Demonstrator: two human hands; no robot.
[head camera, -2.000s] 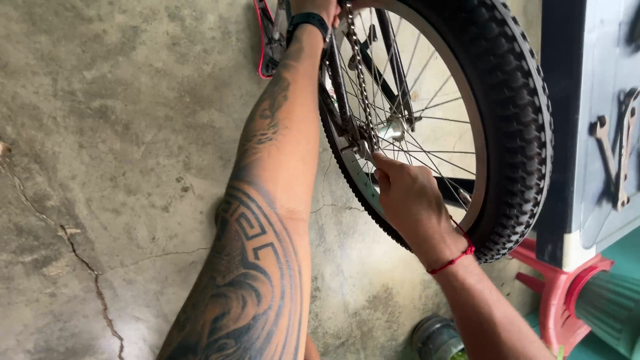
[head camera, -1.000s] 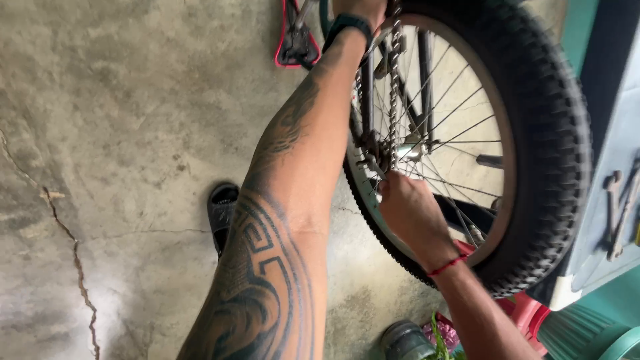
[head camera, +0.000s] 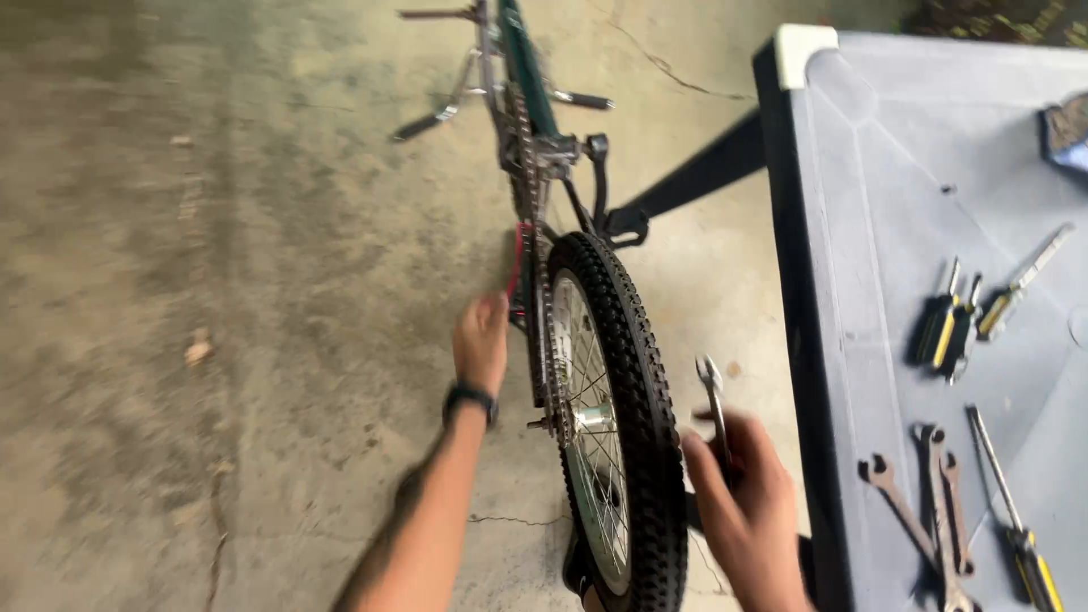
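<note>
A bicycle with a green frame is on the concrete floor, its knobby rear tire (head camera: 642, 408) in the middle of the view. The chain (head camera: 544, 314) runs from the crank to the rear hub (head camera: 593, 416). My left hand (head camera: 482, 340), with a black band on the wrist, is beside the chain side of the bicycle; its fingers are blurred, and whether it touches the frame cannot be told. Right of the tire, my right hand (head camera: 744, 501) holds a metal wrench (head camera: 714, 391), jaw end up, apart from the wheel.
A grey table (head camera: 867, 340) with a dark edge stands at the right. On it lie several wrenches (head camera: 939, 501), several screwdrivers (head camera: 1033, 561) and a cloth-like item (head camera: 1067, 136). A black table leg (head camera: 705, 174) slants behind the bicycle.
My right hand has left the rear hub area and is right of the tire with the wrench. My left hand has come back along the bicycle. The view has shifted, showing more of the table.
</note>
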